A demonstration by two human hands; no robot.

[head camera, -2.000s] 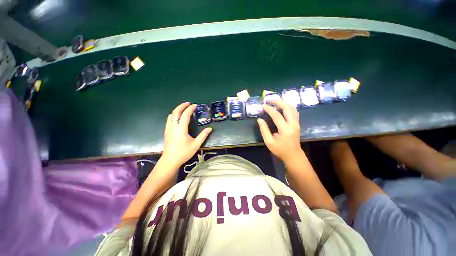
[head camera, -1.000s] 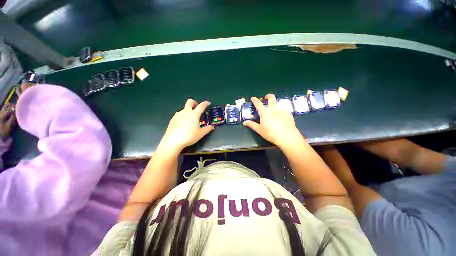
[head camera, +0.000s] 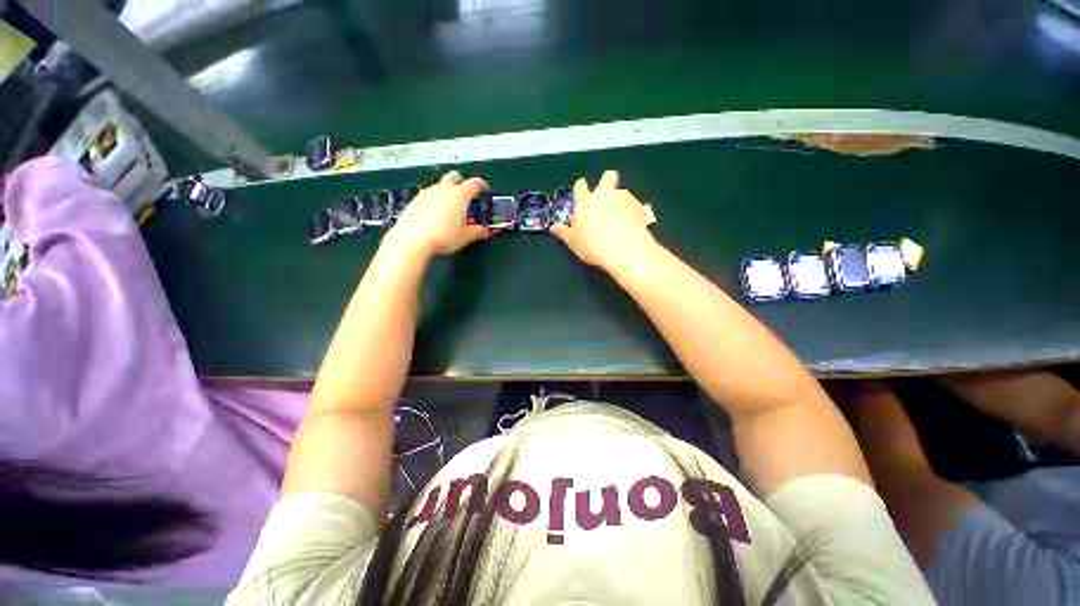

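Observation:
A short row of smartwatch units (head camera: 534, 212) lies on the green bench between my hands, with small coloured marks on some dark faces. My left hand (head camera: 443, 213) grips the row's left end and partly covers a watch there. My right hand (head camera: 602, 218) grips its right end, fingers over the last watch. Unlit watches (head camera: 345, 214) lie in a row just left of my left hand. Several lit watches (head camera: 809, 275) with pale, bright faces lie apart at the right. A yellow-edged battery (head camera: 912, 253) sticks out at that row's right end.
A pale divider strip (head camera: 663, 128) curves behind the rows, with a chipped brown spot (head camera: 859, 143). A dark watch (head camera: 320, 152) with a yellow piece sits by it. A person in lilac sleeves (head camera: 95, 284) is at left; another person's blue clothing (head camera: 1007, 539) is at lower right.
My hands have moved left and away from me with part of the watch row, up to the unlit row. The lit watches at right are now separate. The view has shifted.

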